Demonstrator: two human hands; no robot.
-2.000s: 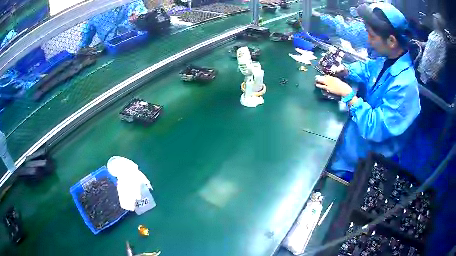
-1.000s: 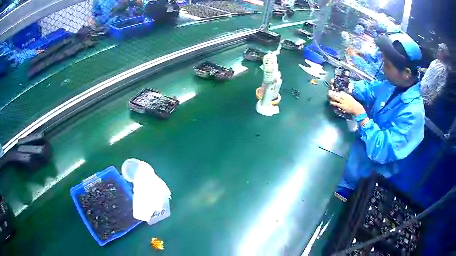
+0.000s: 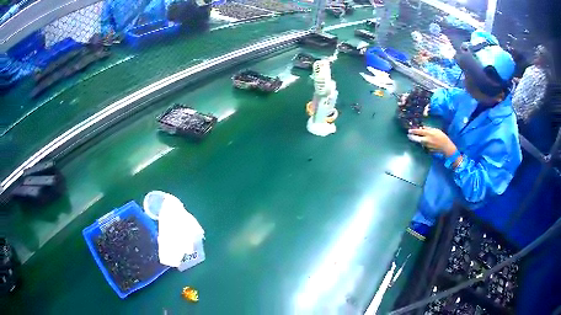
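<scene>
Neither of my hands is in the picture. Nearest in front of me, a blue open bin [image 3: 96,247] holds a dark heap of small parts [image 3: 127,251]. Touching its right side stands a white container [image 3: 193,257] with a round top and a number label, and a white cloth [image 3: 178,232] is draped over it. A small yellow-orange piece [image 3: 190,294] lies on the green bench [image 3: 246,184] below the container.
Black housings [image 3: 186,120] stand spaced along the bench's far side. A white bottle-like object [image 3: 322,101] stands mid-bench. At right, a person [image 3: 483,132] in blue holds a dark unit [image 3: 414,109]. Black trays [image 3: 440,271] with units are at lower right. A dark housing is cut off at the left edge.
The view has shifted, so the bin and container appear farther right than two seconds ago. The neighbouring person's hands and the dark unit have changed pose. The pointed tip at the bottom edge is gone from view.
</scene>
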